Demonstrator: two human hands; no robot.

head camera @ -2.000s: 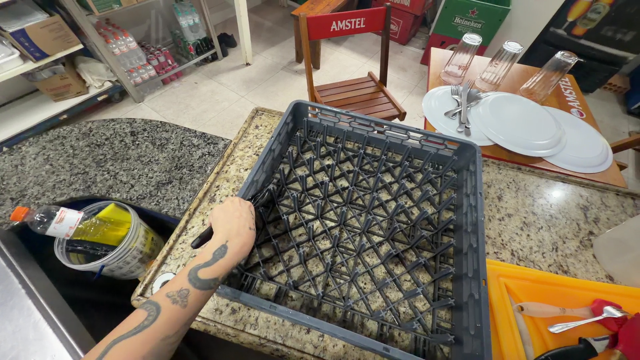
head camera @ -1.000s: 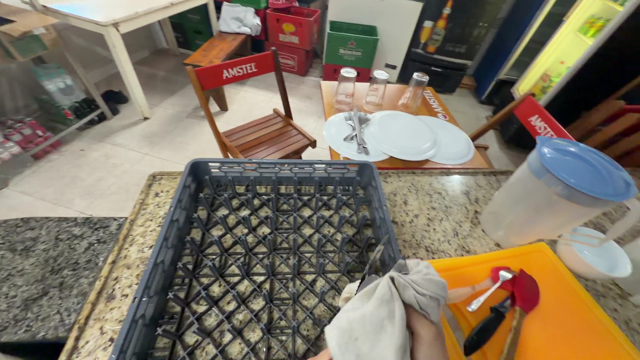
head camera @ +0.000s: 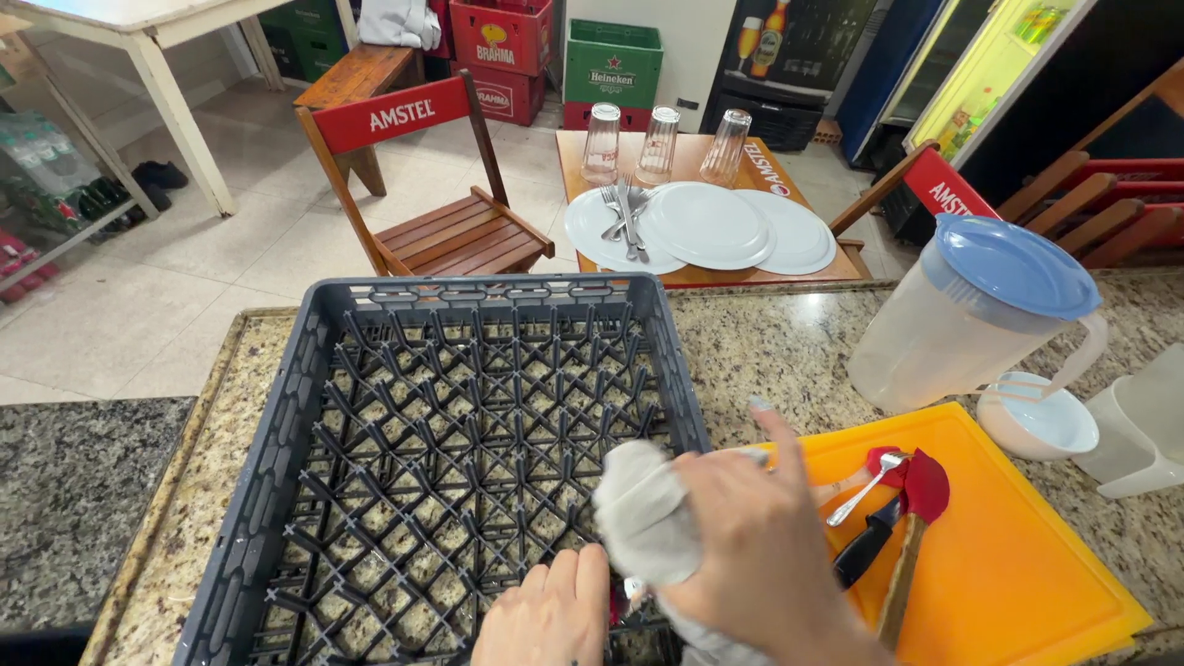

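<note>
A grey plastic dishwasher rack [head camera: 462, 444] with rows of pegs stands on the granite counter. Over its lower right part, my right hand [head camera: 754, 546] grips a light grey cloth [head camera: 647, 513]. Close beside the cloth, my left hand [head camera: 546, 615] has its fingers curled over the rack at the bottom of the view; a small utensil partly shows between the hands, its kind hidden. On the orange cutting board [head camera: 999, 555] to the right lie a fork [head camera: 865, 490], a black-handled knife [head camera: 865, 550] and a red spatula [head camera: 925, 486] with a wooden handle.
A lidded plastic pitcher [head camera: 971, 314] and a white bowl [head camera: 1036, 421] stand right of the rack. Beyond the counter, a small table holds white plates [head camera: 708, 227], cutlery and upturned glasses [head camera: 657, 148]. Wooden folding chairs [head camera: 462, 231] stand near it.
Two seconds ago my left hand held something dark at the rack's left edge. The cloth, in hand one second ago, remains in my right hand. The view has swung right.
</note>
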